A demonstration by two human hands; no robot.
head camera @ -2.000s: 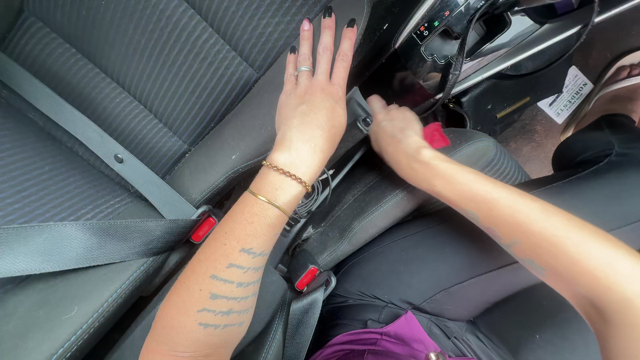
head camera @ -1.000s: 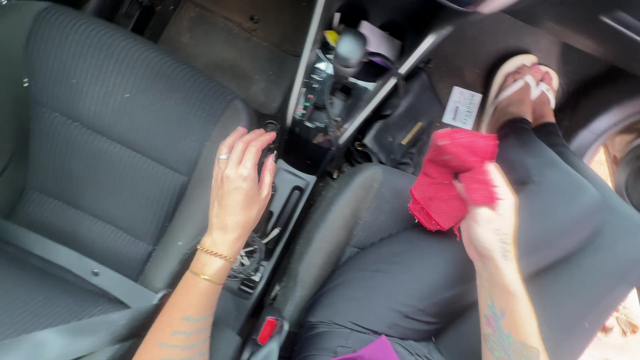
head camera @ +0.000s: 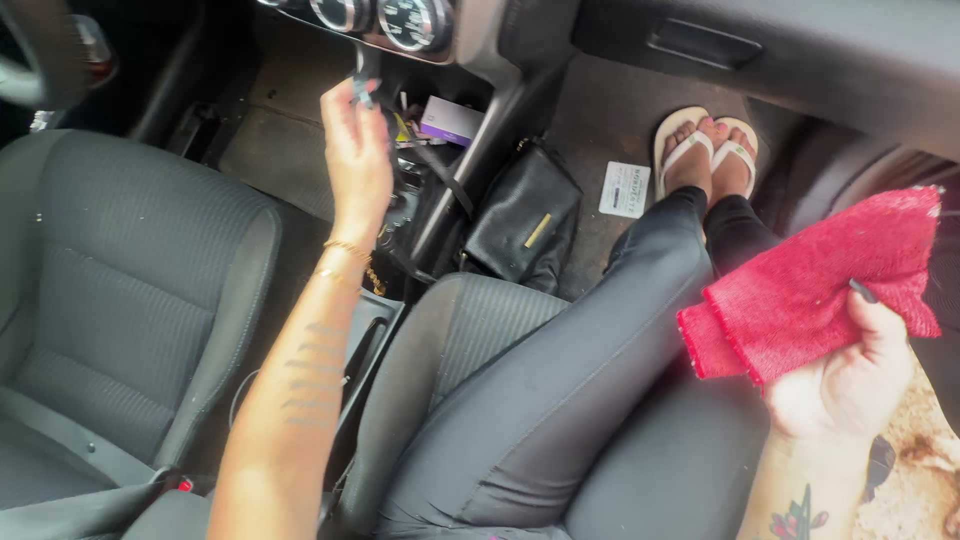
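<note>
My left hand (head camera: 356, 161) is raised over the centre console, just below the round climate dials (head camera: 409, 21). It is blurred; its fingertips meet at a small grey-blue thing (head camera: 363, 90), perhaps the gear lever's knob or something held, which I cannot tell. At the right, my right hand (head camera: 844, 382) grips a folded red cloth (head camera: 817, 289), thumb on top, above the seat's outer side. Behind my left hand lie a white and purple box (head camera: 451, 121) and small yellow items in the console recess.
A black handbag (head camera: 525, 214) leans beside the console, its strap crossing it. A printed card (head camera: 625, 189) lies on the floor mat near my feet in white flip-flops (head camera: 681, 146). The other grey seat (head camera: 142, 292) stands at left, with a belt and red buckle (head camera: 185, 486).
My left hand has gone from beside the seats forward to the dashboard end of the console. The red cloth, mostly hidden at first, is now lifted at the right in my right hand. The view has swung forward.
</note>
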